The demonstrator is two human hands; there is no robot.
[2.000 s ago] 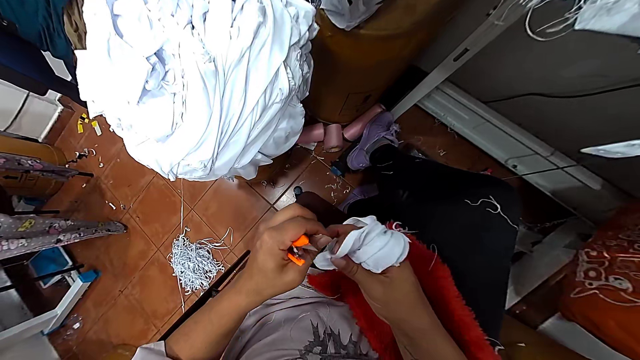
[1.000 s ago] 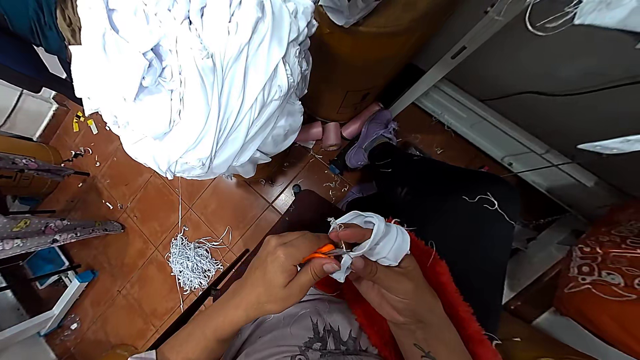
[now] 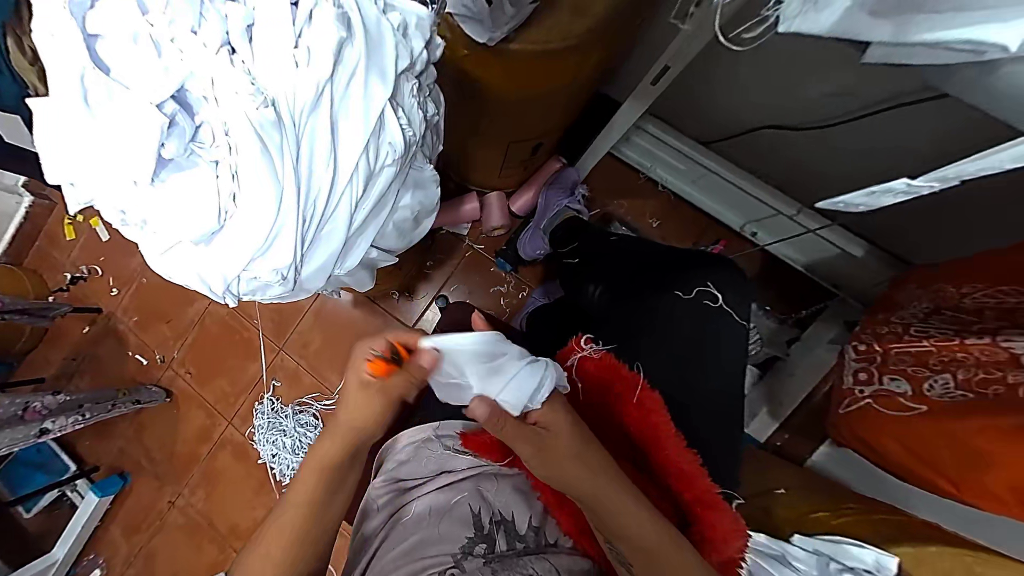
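Observation:
A small piece of white cloth [image 3: 480, 368] is stretched between my two hands above my lap. My left hand [image 3: 380, 384] keeps a small cutting tool with orange handles [image 3: 389, 360] in its palm and pinches the left end of the cloth between thumb and finger; the tool's blades are mostly hidden. On the other side, my right hand [image 3: 532, 432] grips the cloth with its thumb on top and its fingers mostly hidden beneath. Below the hands, a red fluffy fabric [image 3: 656, 456] lies over my lap.
A big heap of white cloth [image 3: 264, 144] rises ahead at the left. Cut white threads [image 3: 286, 432] lie piled on the tiled floor [image 3: 192, 400]. Pink thread cones [image 3: 494, 213] rest near my shoe [image 3: 552, 210]. An orange printed fabric [image 3: 936, 392] is at the right.
The orange-handled tool has moved left from the cloth, where its tip was a second ago, into my left palm. The cloth has been drawn out flatter between my hands.

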